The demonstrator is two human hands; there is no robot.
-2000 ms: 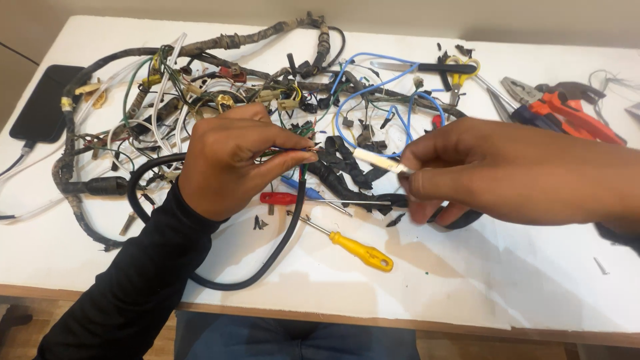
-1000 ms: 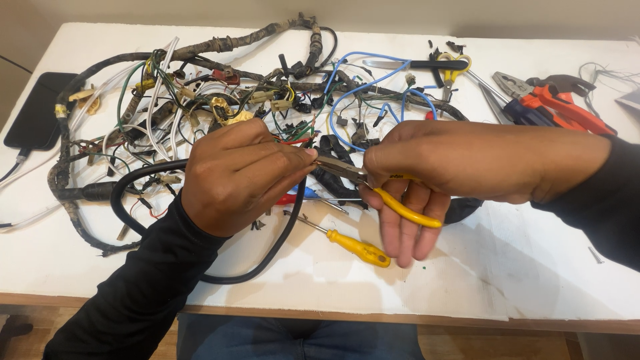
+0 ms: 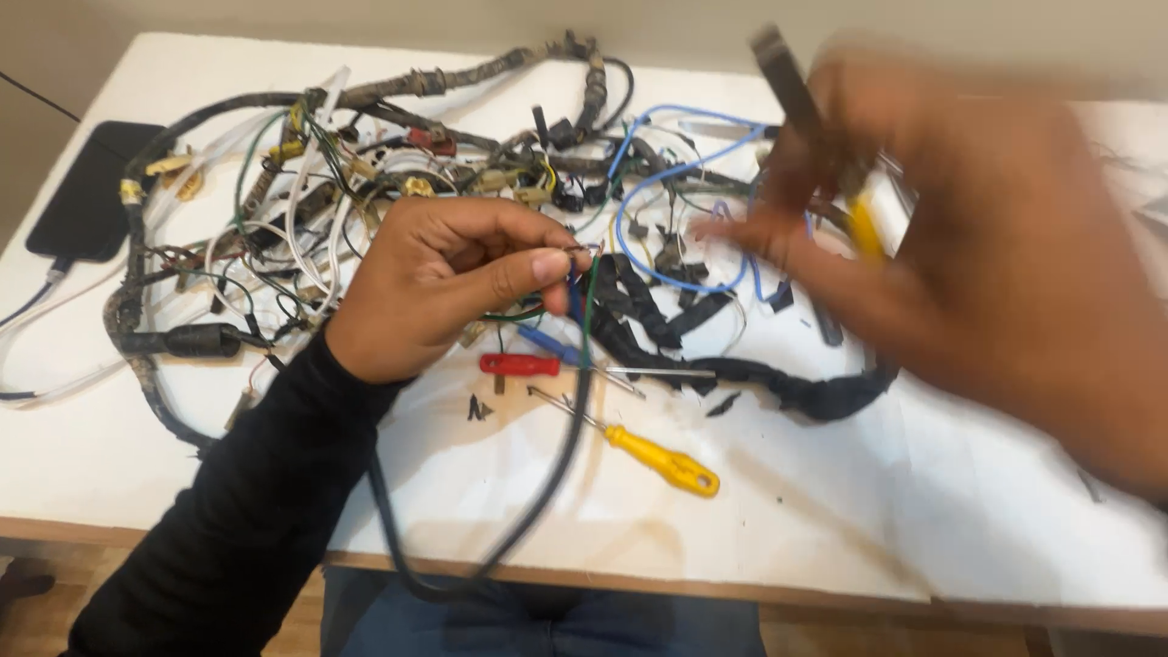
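Observation:
Between thumb and forefinger, my left hand (image 3: 465, 274) pinches the ends of thin wires (image 3: 589, 301) that come out of a black sheathed cable (image 3: 577, 420). That cable loops down over the table's front edge. My right hand (image 3: 949, 219), blurred, is raised at the right and holds a yellow-handled tool with a dark metal head (image 3: 787, 78), also blurred; whether its jaws are apart I cannot tell. Behind my hands lies an old wiring harness (image 3: 474, 78) with many connectors and loose wires. A blue wire (image 3: 639, 196) loops between my hands.
Screwdrivers with a red handle (image 3: 520, 365), a blue handle (image 3: 547, 344) and a yellow handle (image 3: 666, 461) lie below my hands. A black-taped harness branch (image 3: 821, 392) runs right beside scraps of tape. A phone (image 3: 96, 192) with a cable lies at the left on the white table (image 3: 821, 547).
My right hand has moved up and away from my left hand with the yellow-handled tool, which was at the wire ends one second ago. Two seconds ago it held a small pale item.

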